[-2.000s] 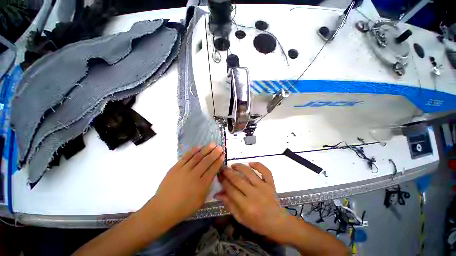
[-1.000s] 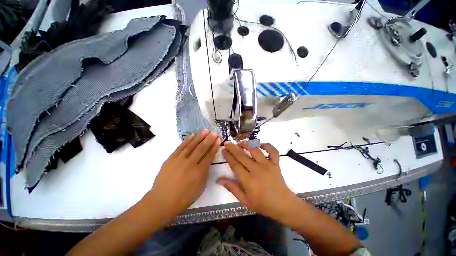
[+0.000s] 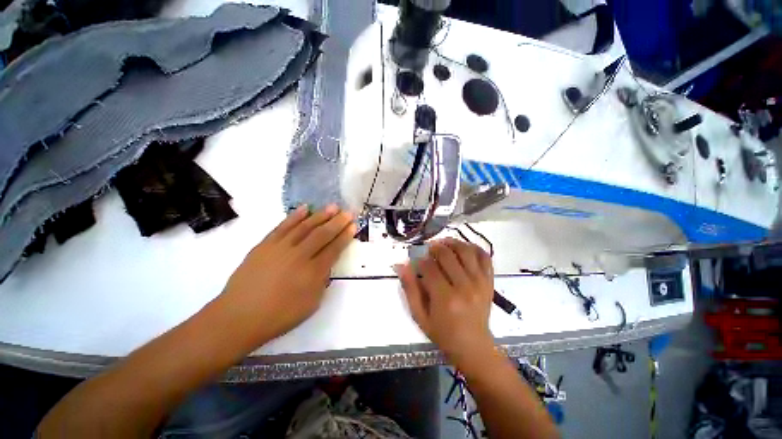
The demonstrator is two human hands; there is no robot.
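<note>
A grey band piece [image 3: 319, 163] runs along the left side of the white sewing machine head, its near end by the needle area. My left hand [image 3: 296, 266] lies flat with its fingertips on the near end of the band. My right hand [image 3: 450, 287] is right of the needle area, fingers bent down by a small grey metal piece; whether it holds anything is hidden. A shiny metal-rimmed guard [image 3: 443, 184] stands in front of the needle, which I cannot make out.
Stacked grey cut panels [image 3: 154, 94] lie at the left, with dark strips [image 3: 171, 190] below them. A short dark strip [image 3: 504, 302] lies right of my right hand. Thread tangles [image 3: 576, 287] lie farther right, near the control panel [image 3: 666, 287]. The table's front edge [image 3: 343, 363] curves below my arms.
The view has shifted and turned. My hands have moved apart, the right one now right of the needle area. The band has moved away from me, past the needle area. The guard looks turned.
</note>
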